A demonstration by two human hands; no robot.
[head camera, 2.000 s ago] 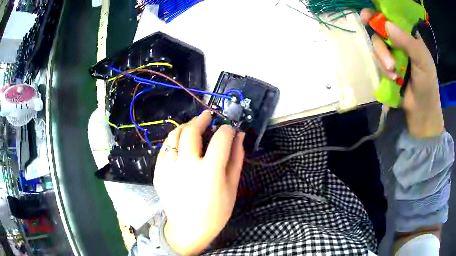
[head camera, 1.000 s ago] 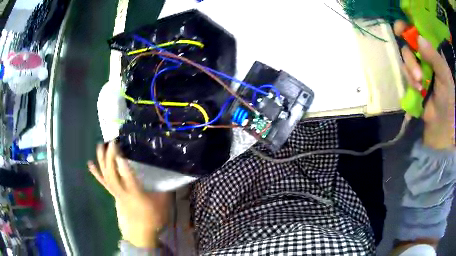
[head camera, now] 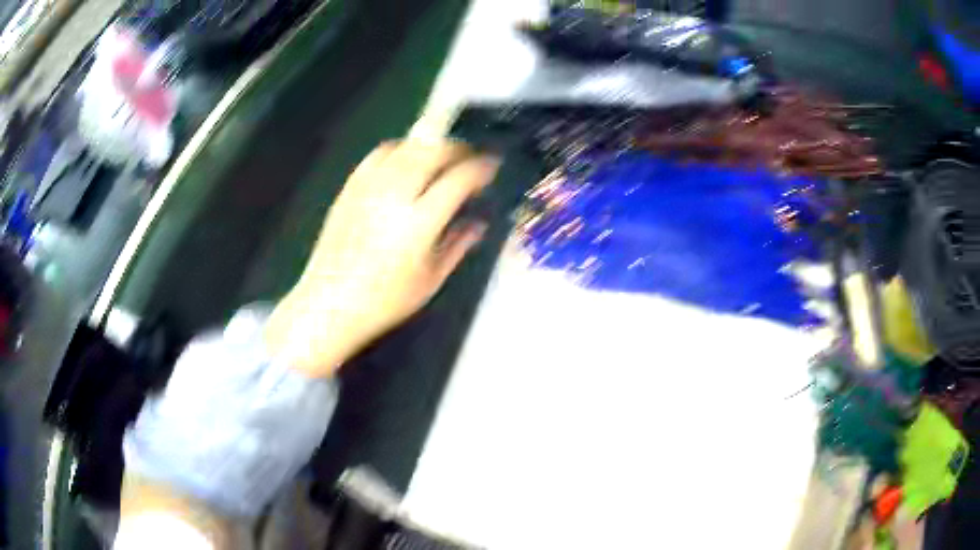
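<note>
The picture is motion-blurred. My left hand point(head camera: 376, 242) is raised over the green conveyor and its pale rail, fingers bent and apart, with nothing visible in it. The lime-green soldering gun point(head camera: 931, 457) with its orange-red trigger is at the lower right. My right hand point(head camera: 903, 533) is around its lower part, mostly cut off by the bottom edge. A black object point(head camera: 88, 392), perhaps the main housing, is partly visible at the lower left, beyond my left sleeve. The small housing and its circuit board cannot be made out.
Cut blue wires point(head camera: 672, 231) lie across the far part of the white board point(head camera: 623, 419). Brown wires point(head camera: 801, 129) are behind them, green wires point(head camera: 865, 414) at right beside a black round spiral point(head camera: 956, 236). A blurred black unit point(head camera: 645, 43) with whitish wrapping is at the far side.
The view has swung toward the far side of the bench. The wired housings have left the white board. My left hand has moved up and forward; the gun now sits low at right.
</note>
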